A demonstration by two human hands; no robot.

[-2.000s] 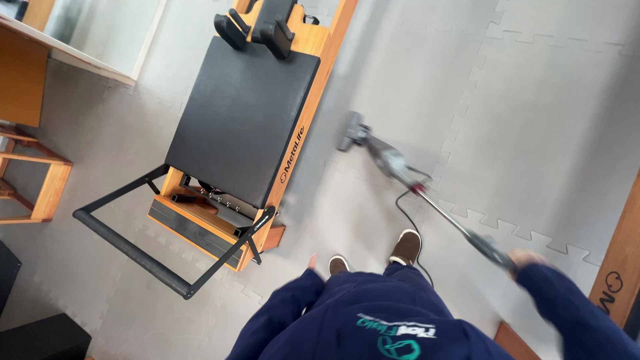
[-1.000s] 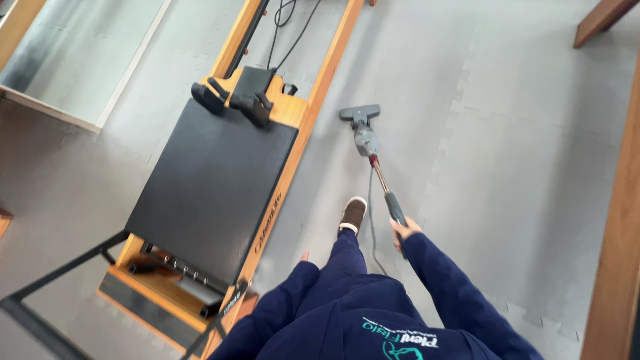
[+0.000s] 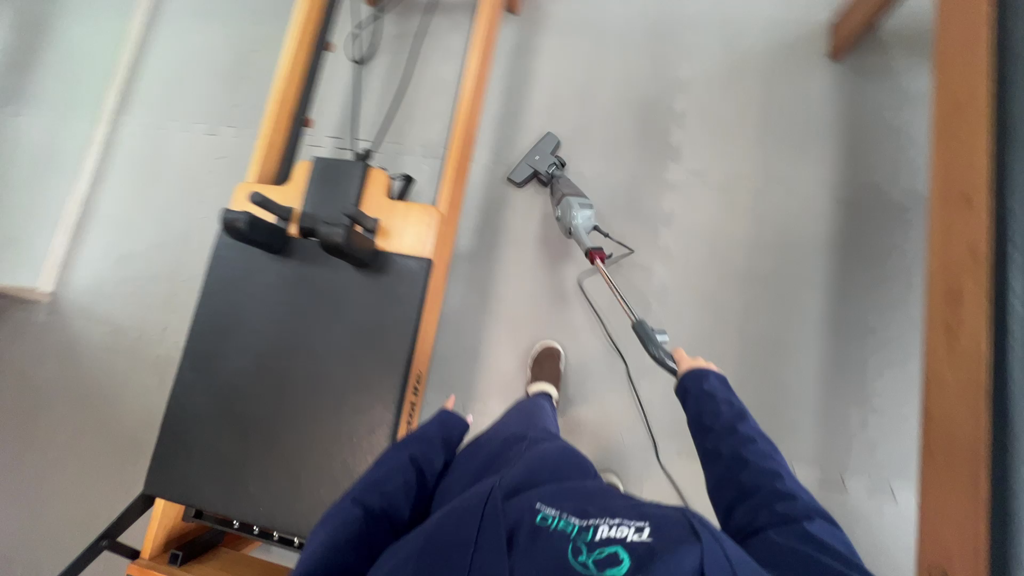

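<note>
My right hand [image 3: 693,362] is closed around the dark grip of an upright stick vacuum cleaner [image 3: 574,214]. Its grey floor head [image 3: 536,160] lies flat on the grey mat floor, up and to the left of the hand. From the vacuum's body a thin black power cord [image 3: 632,384] runs down beside my legs. Only the fingertips of my left hand [image 3: 454,408] show past the navy sleeve, near the side rail of the Pilates reformer; whether the fingers are closed is hidden.
Along the left stands a wooden Pilates reformer [image 3: 288,384] with a black padded carriage, black shoulder rests and cords. At the right edge runs a wooden frame rail [image 3: 952,320], with a wooden leg [image 3: 860,28] at the top right. A pale-framed panel [image 3: 88,176] is at the far left.
The vacuum's floor head has turned to a slant and sits farther from my right hand, which still grips the handle. Since the oldest frame, the view has moved forward along the reformer.
</note>
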